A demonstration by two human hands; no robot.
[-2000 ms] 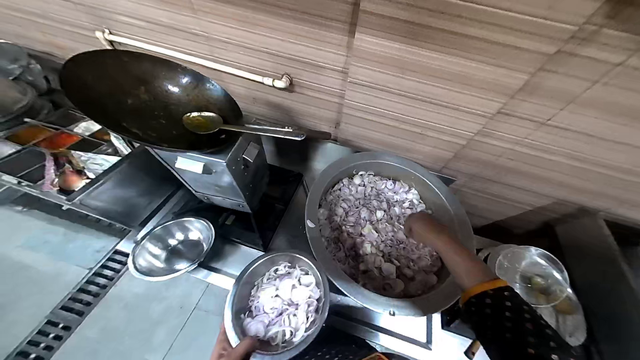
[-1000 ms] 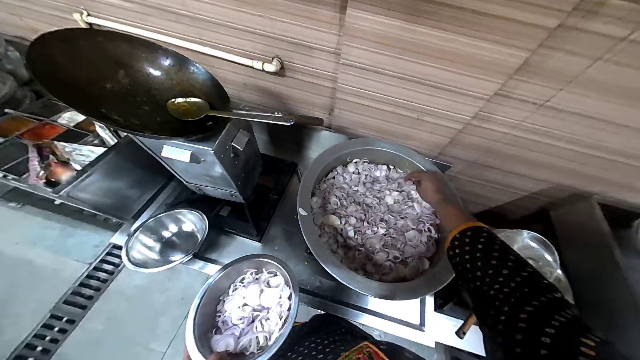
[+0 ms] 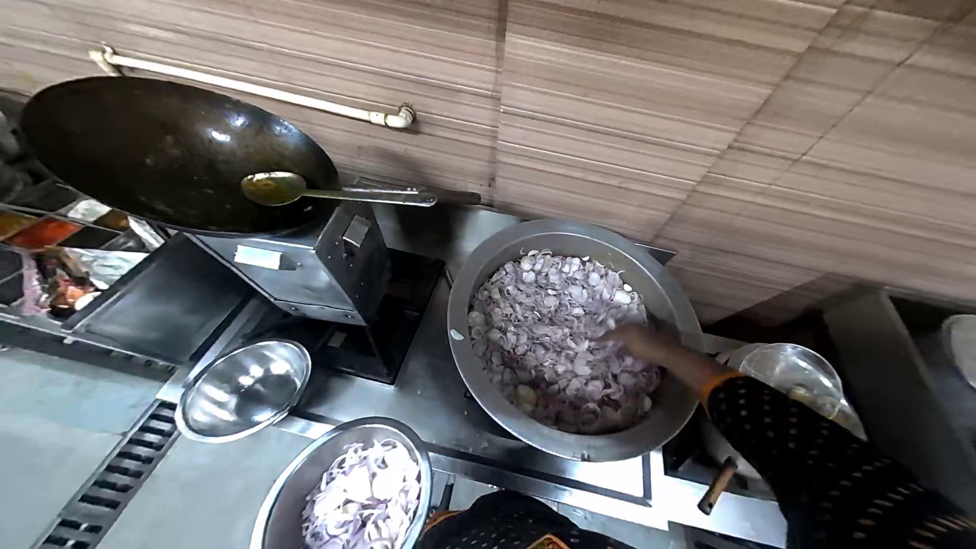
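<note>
A wide metal pot (image 3: 461,381) full of sliced onions (image 3: 557,320) stands on the steel counter. My right hand (image 3: 644,343) reaches in from the right and touches the onions at the pot's right side; it is blurred, so its finger pose is unclear. Below and left of the pot, a steel bowl (image 3: 286,488) of sliced onions (image 3: 366,496) is tilted at the bottom edge. My left hand is out of view, with only a black dotted sleeve showing beside that bowl.
A large dark wok (image 3: 152,152) with a metal ladle (image 3: 274,188) sits on a steel box (image 3: 305,267) at the left. An empty steel bowl (image 3: 244,393) lies nearer. At the right are a clear container (image 3: 793,366) and a wooden handle (image 3: 717,486). A pipe (image 3: 252,90) runs along the wall.
My right hand has moved from the pot's upper right rim area down and inward over the onions. My left hand, seen at the smaller onion bowl before, has left the view.
</note>
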